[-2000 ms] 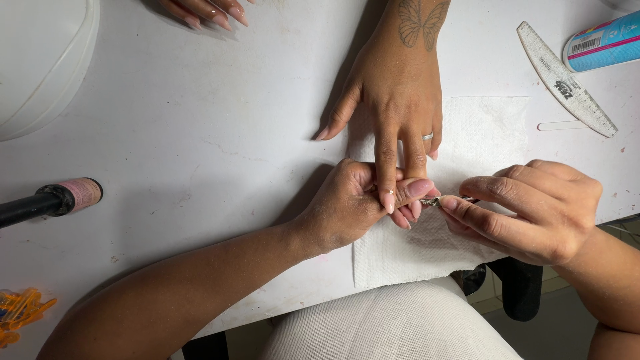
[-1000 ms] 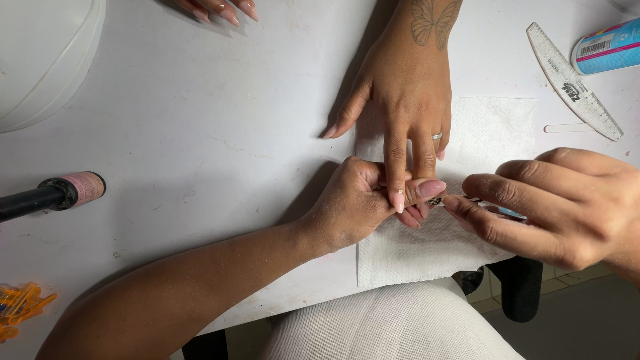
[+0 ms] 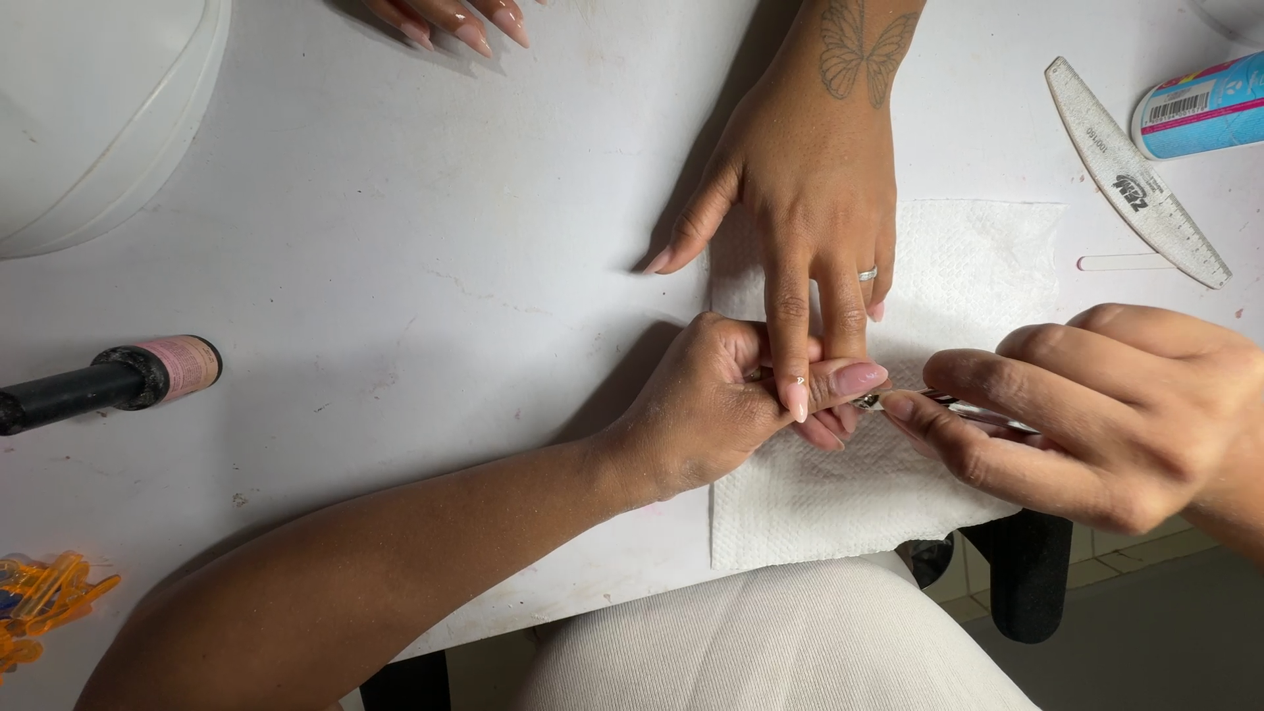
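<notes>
My left hand (image 3: 731,405) grips a finger of another person's hand (image 3: 825,188), which comes from the top edge with a butterfly tattoo and a ring. My thumb lies across that finger, and its tip is hidden. Between the thumb and fingers of my right hand (image 3: 1096,415) is a slim metal hand tool (image 3: 992,417), perhaps cuticle nippers. Its head touches or nearly touches the held fingertip. A white paper towel (image 3: 820,513) lies under the hands.
A curved nail file (image 3: 1136,178), a thin stick (image 3: 1126,263) and a blue container (image 3: 1200,109) lie at right. A polish bottle (image 3: 178,369), orange plastic clips (image 3: 59,597) and a white tub (image 3: 109,118) are at left. The person's other hand (image 3: 454,15) rests at the top.
My right hand has shifted a little and turned around the tool, while my left hand keeps its hold on the finger.
</notes>
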